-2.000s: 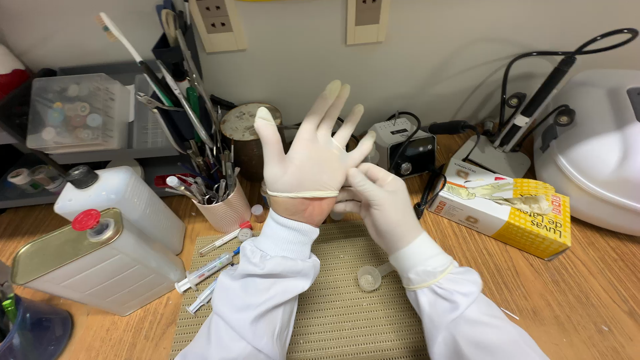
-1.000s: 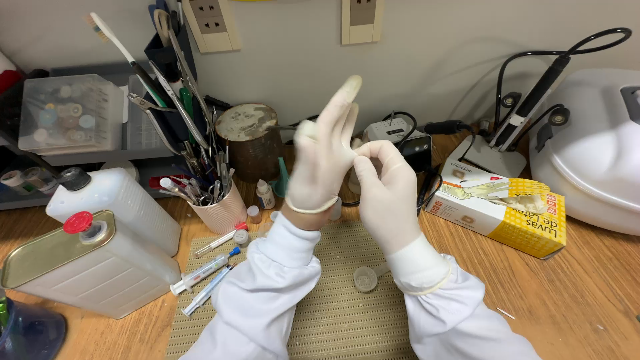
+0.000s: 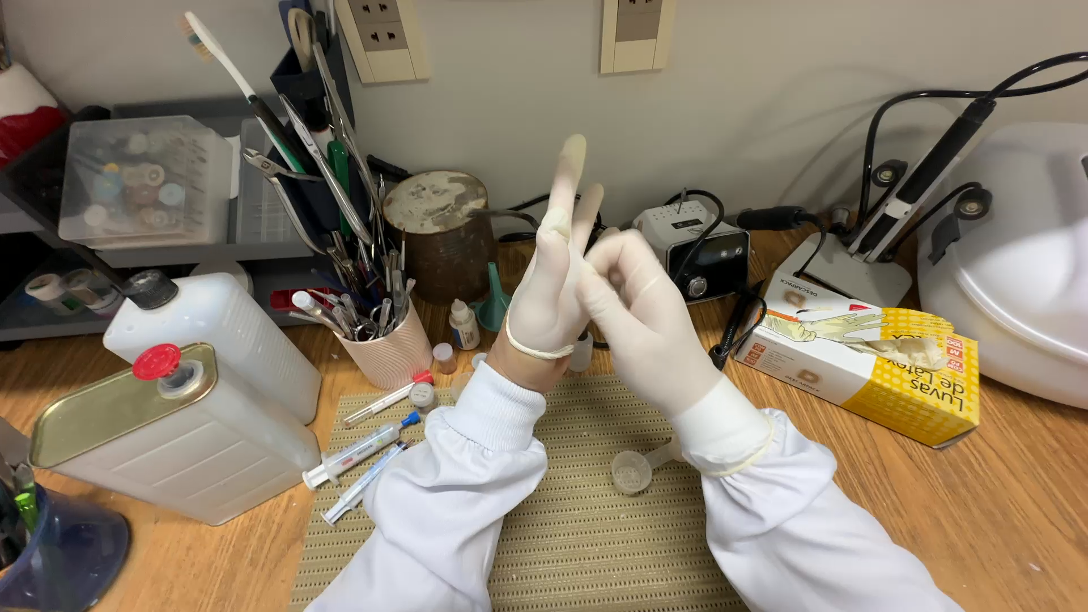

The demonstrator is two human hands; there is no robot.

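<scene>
Both hands wear pale latex gloves above a ribbed beige mat [image 3: 595,527]. My left hand [image 3: 552,280] is raised and turned edge-on, fingers pointing up, with the glove's rolled cuff around the wrist and some bare skin below it. My right hand [image 3: 650,323] pinches the left glove near the palm side with thumb and index finger; its other fingers are curled. The right cuff lies over the white sleeve. Below the right hand a clear plastic measuring scoop [image 3: 631,472] rests on the mat. Syringes [image 3: 361,452] lie on the mat's left side, beside my left sleeve.
A latex glove box [image 3: 858,365] stands at right, near a white rounded device [image 3: 1011,255]. At left are a metal can [image 3: 178,442], a white plastic bottle [image 3: 229,331] and a cup of tools [image 3: 391,344]. A rusty tin [image 3: 438,238] and small black-fronted unit [image 3: 697,246] stand behind.
My left hand has turned from spread fingers with the palm broadly visible to edge-on. My right hand has moved from the left glove's cuff up toward the palm and fingers.
</scene>
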